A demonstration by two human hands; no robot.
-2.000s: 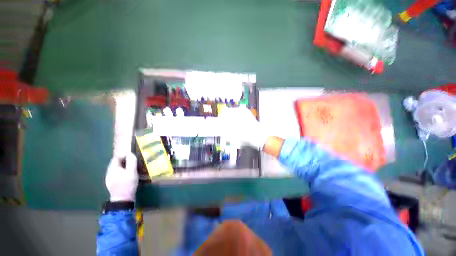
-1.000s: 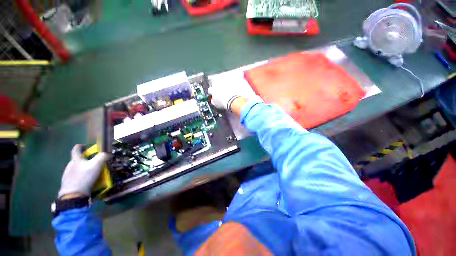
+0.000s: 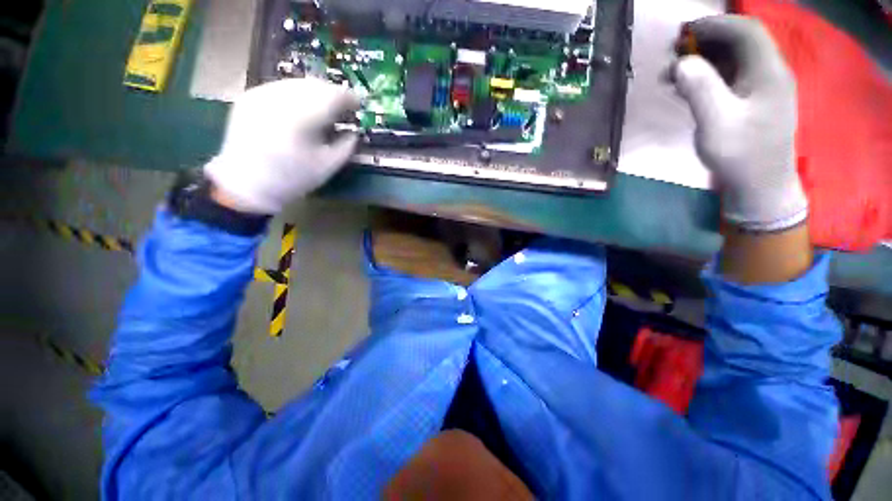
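Observation:
The black carrier lies on the bench at the top centre, its upper part cut off by the frame. In it sits the green PCB assembly, parts up, with the long silver heatsink across it. My left hand, white-gloved, has bent fingertips at the carrier's near left part; its grip is unclear. My right hand, white-gloved, is raised right of the carrier with thumb and fingers curled. A small dark-orange spot shows between them; I cannot tell if it is a held item. The yellow-and-black item lies left of the carrier.
A red foam pad lies at the right, partly behind my right hand. The shiny metal sheet shows between carrier and pad. Below the bench edge are red pads in a dark bin at the right. Yellow-black tape marks the floor.
The view has turned and shifted down. My left hand has left the yellow-and-black item, now apart from the carrier, and moved to its near edge. My right hand has come off the carrier's right side.

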